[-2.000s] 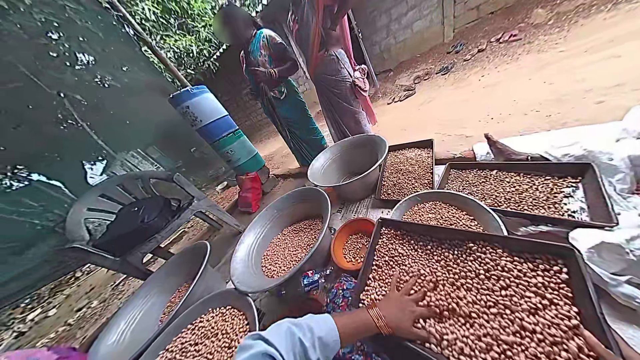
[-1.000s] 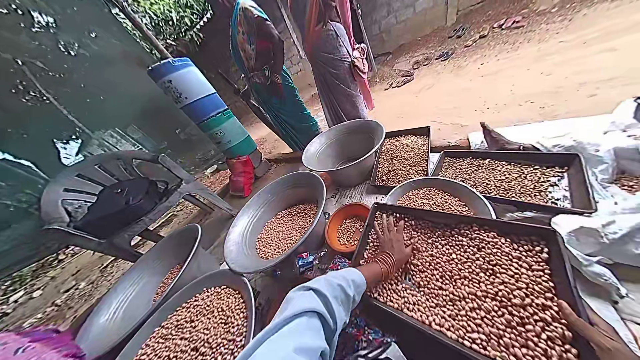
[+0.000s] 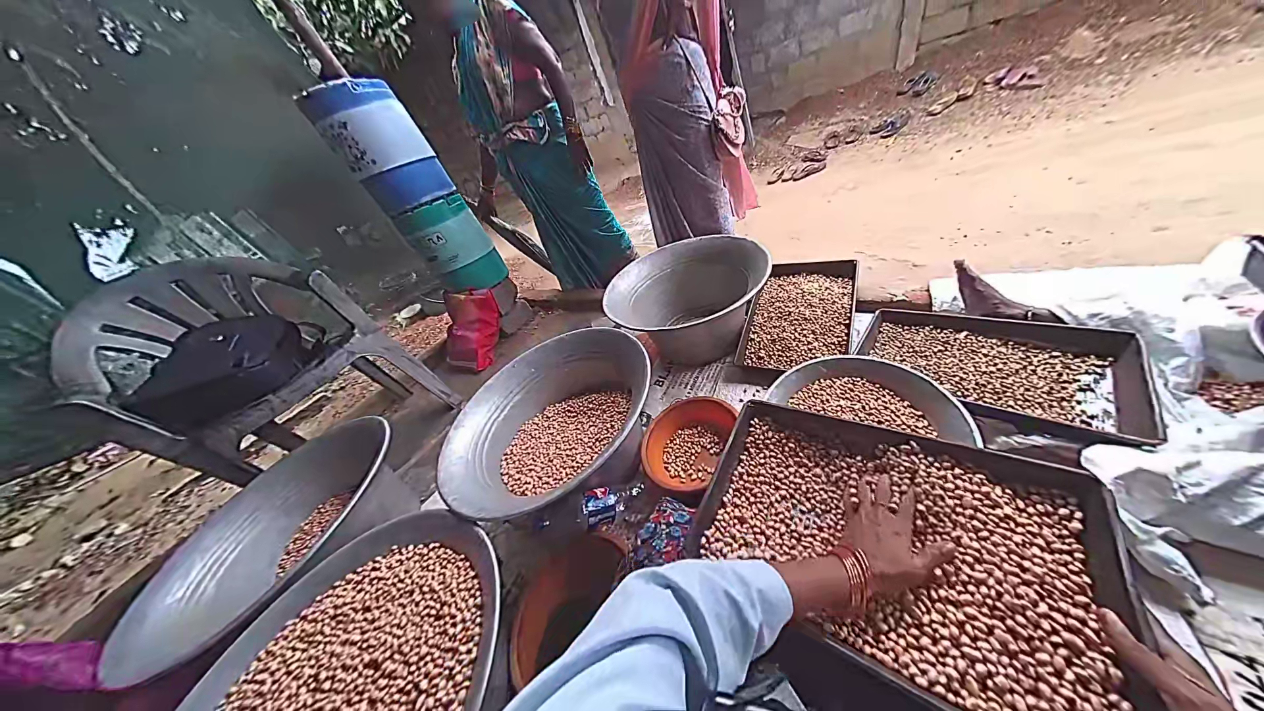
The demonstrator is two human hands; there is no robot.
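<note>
A dark rectangular tray (image 3: 1111,533) full of brown nuts or seeds (image 3: 987,592) lies in front of me. My left hand (image 3: 884,538), with bangles at the wrist and a light blue sleeve, rests palm down on the nuts, fingers spread. At the lower right, my right hand (image 3: 1155,662) is at the tray's right edge, partly cut off by the frame; its grip is unclear. Just left of the tray stands an orange bowl (image 3: 660,444) with some nuts. Behind the tray is a round metal basin (image 3: 938,395) of nuts.
Metal basins of nuts (image 3: 464,454) stand to the left, and a deep metal basin (image 3: 632,296) farther back. Two more trays (image 3: 849,316) (image 3: 1136,395) lie behind. A plastic chair (image 3: 79,346) holds a black bag (image 3: 222,370). Two people (image 3: 563,197) (image 3: 676,148) stand beyond, near stacked drums (image 3: 395,148).
My left hand has moved from the tray's far left part toward its middle, still on the nuts. One standing person has lowered their arms since the earliest frame.
</note>
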